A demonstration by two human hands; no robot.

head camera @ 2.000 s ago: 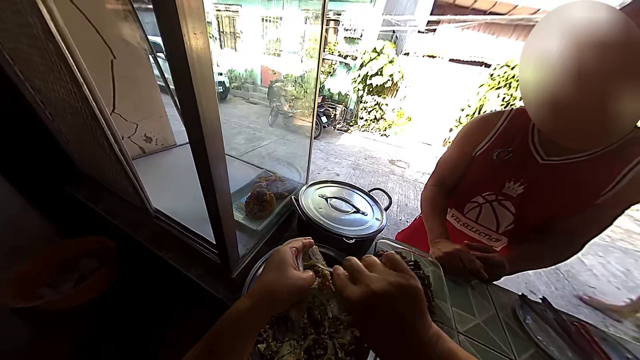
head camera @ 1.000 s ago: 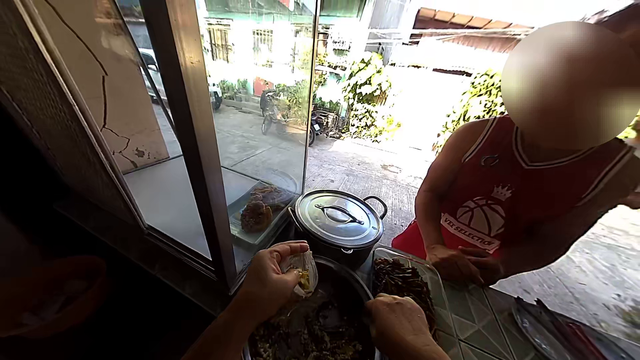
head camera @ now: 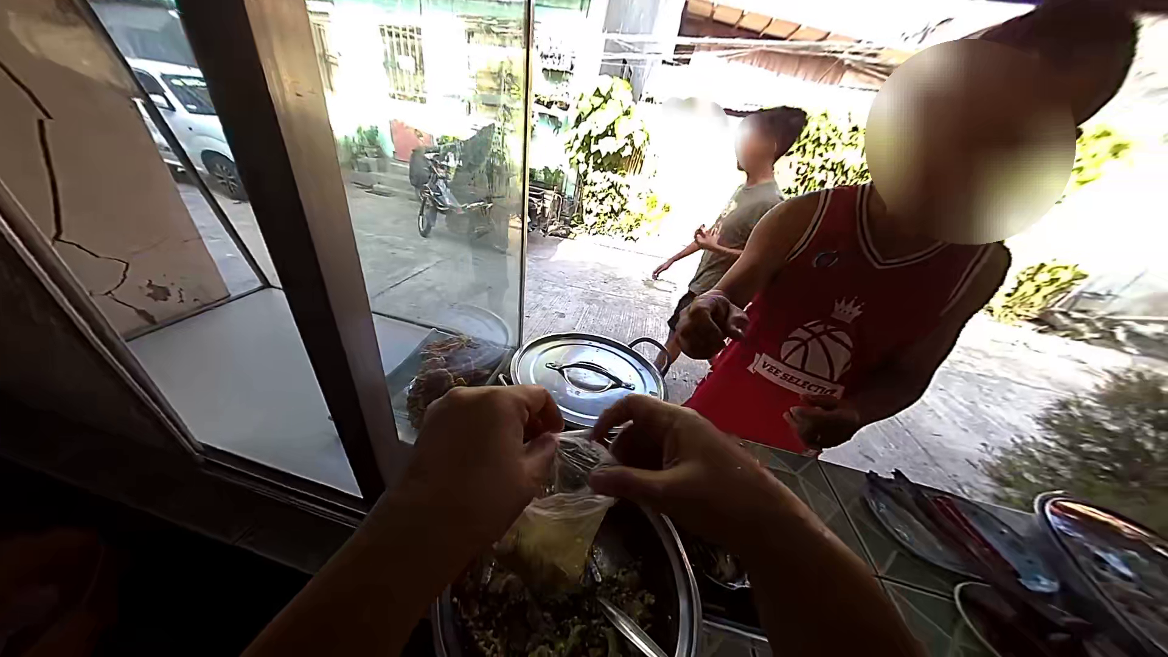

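Observation:
Between my two hands hangs a clear plastic bag [head camera: 552, 538] with yellowish food or liquid in its lower part. My left hand [head camera: 493, 447] pinches the bag's top at one side, and my right hand [head camera: 671, 456] grips it at the other. Right under the bag is a metal pot [head camera: 686, 584] of chopped, dark and green cooked food. A metal spoon [head camera: 630, 628] rests in that food, its handle toward me. Behind my hands stands a second pot with a shiny metal lid [head camera: 589, 374].
A glass display case [head camera: 438, 182] stands left, with bagged food [head camera: 447, 370] beside the lidded pot. Across the tiled counter [head camera: 826, 511] is a person in a red jersey [head camera: 821, 319]; another person [head camera: 739, 219] is behind. Fish [head camera: 967, 534] and a metal-rimmed dish [head camera: 1113, 566] lie right.
My right hand has come up from the pot's right side to the bag, which only my left hand held one second ago. A second person has appeared in the street. The jersey wearer's hands have parted.

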